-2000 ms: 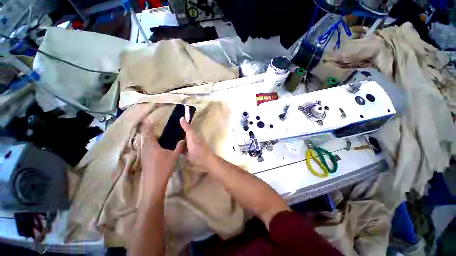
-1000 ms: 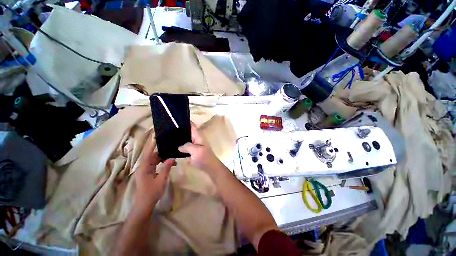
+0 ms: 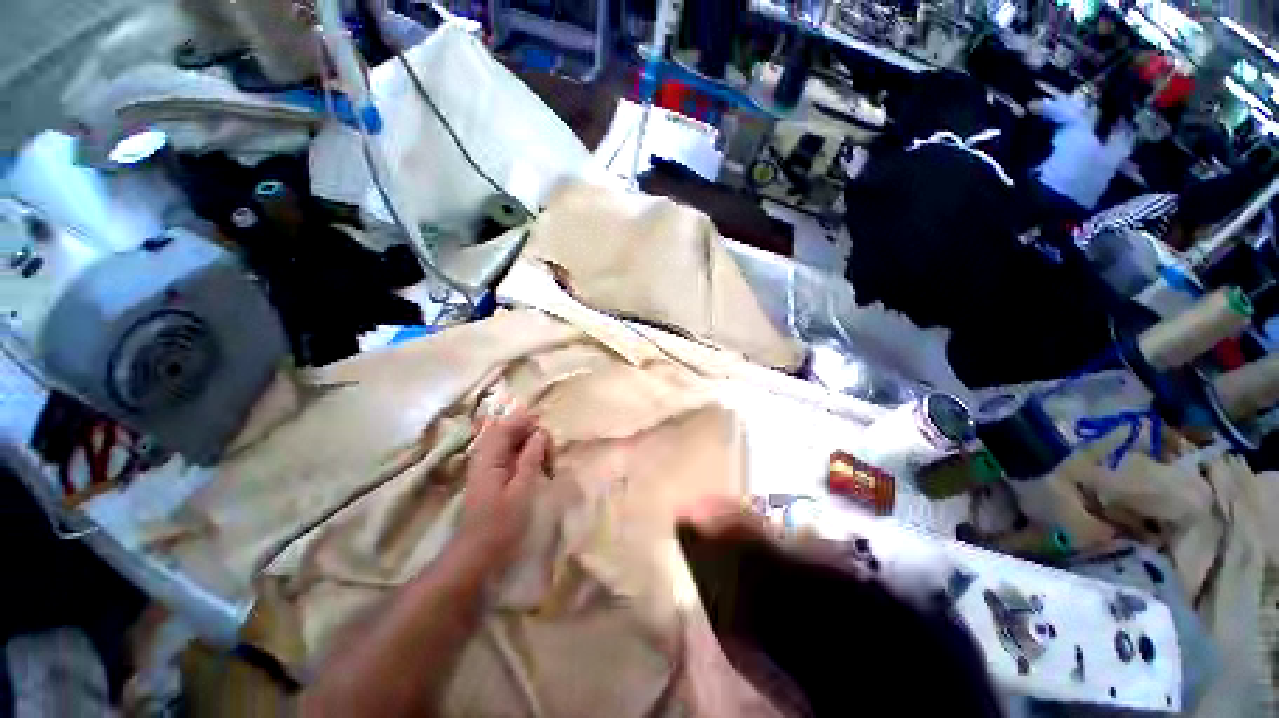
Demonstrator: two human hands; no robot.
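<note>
Beige cloth (image 3: 603, 505) lies in folds over the table in front of me. My left hand (image 3: 508, 470) rests on it, fingers loosely bent and apart, with nothing seen in it. My right hand (image 3: 732, 516) is blurred and mostly covered by a large dark shape close to the camera. The dark shape looks like the phone (image 3: 786, 596), perhaps merging with my sleeve; its outline is unclear. The white sewing machine head (image 3: 1080, 631) is at the lower right, partly behind the dark shape. Its needle area is hidden.
A red and yellow packet (image 3: 861, 483), a white cylinder (image 3: 937, 421) and dark green spools (image 3: 961, 474) are behind the machine head. A grey machine part (image 3: 168, 344) is at left. More beige cloth (image 3: 645, 260) lies at the back. Thread cones (image 3: 1195, 330) stand at right.
The view has swung, so the machine head sits lower right. The phone is no longer upright between both hands; my left hand is off it, and my right hand has moved right and nearer the camera.
</note>
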